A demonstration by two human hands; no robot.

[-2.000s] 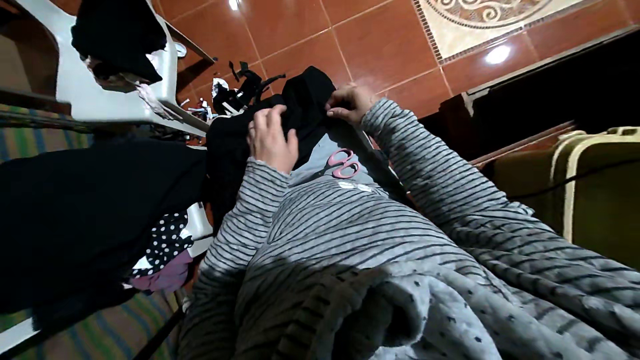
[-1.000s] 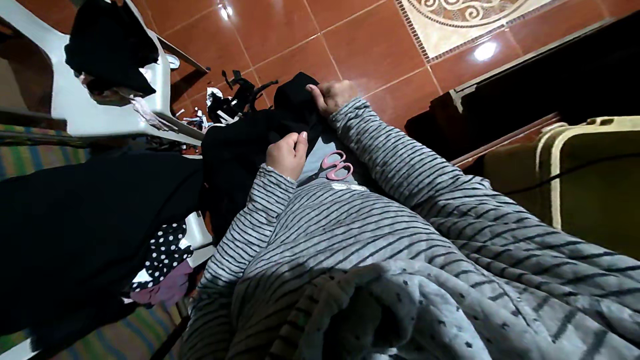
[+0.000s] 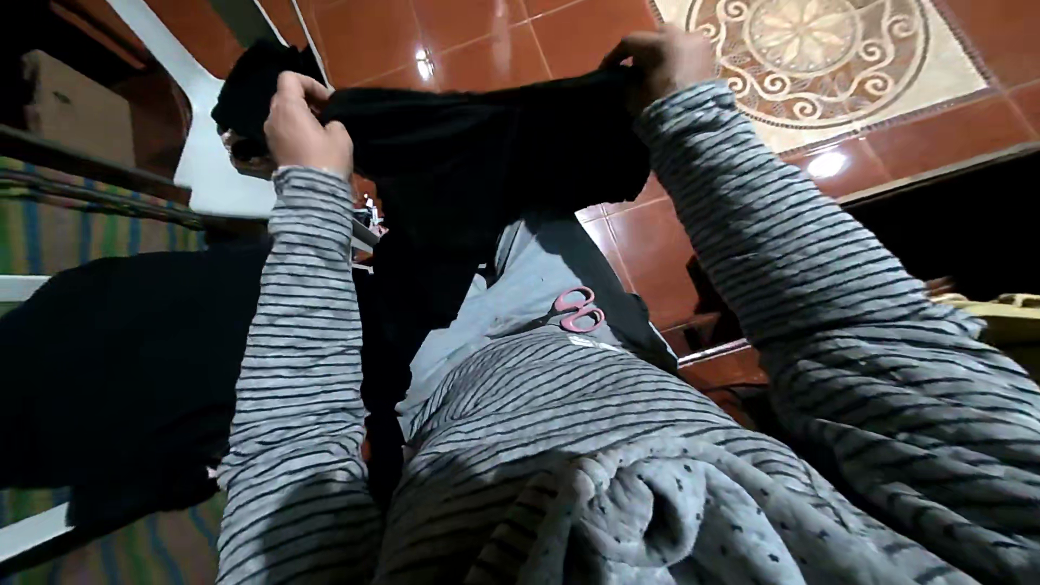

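A black cloth garment (image 3: pixel 487 146) is stretched between my two hands, above the lap. My left hand (image 3: pixel 307 126) grips its left end, with thumb and fingers pinched on the edge. At the other end, my right hand (image 3: pixel 670 61) holds the top corner, its fingers slightly blurred. Part of the black cloth hangs down beside my left forearm. Pink-handled scissors (image 3: pixel 579 310) lie on the grey cloth (image 3: pixel 528 272) over my lap, their blades partly hidden.
At the left stands a white plastic chair (image 3: pixel 219 179) with a bundled black cloth (image 3: pixel 264 81) on it. More black fabric (image 3: pixel 138 357) lies over a striped textile (image 3: pixel 122 231). A patterned tile medallion (image 3: pixel 800 36) is set in the red tile floor. A yellowish container edge (image 3: pixel 995 313) shows at the right.
Both hands have moved forward and apart, and the black cloth, bunched over the lap before, is now spread between them. The view has shifted.
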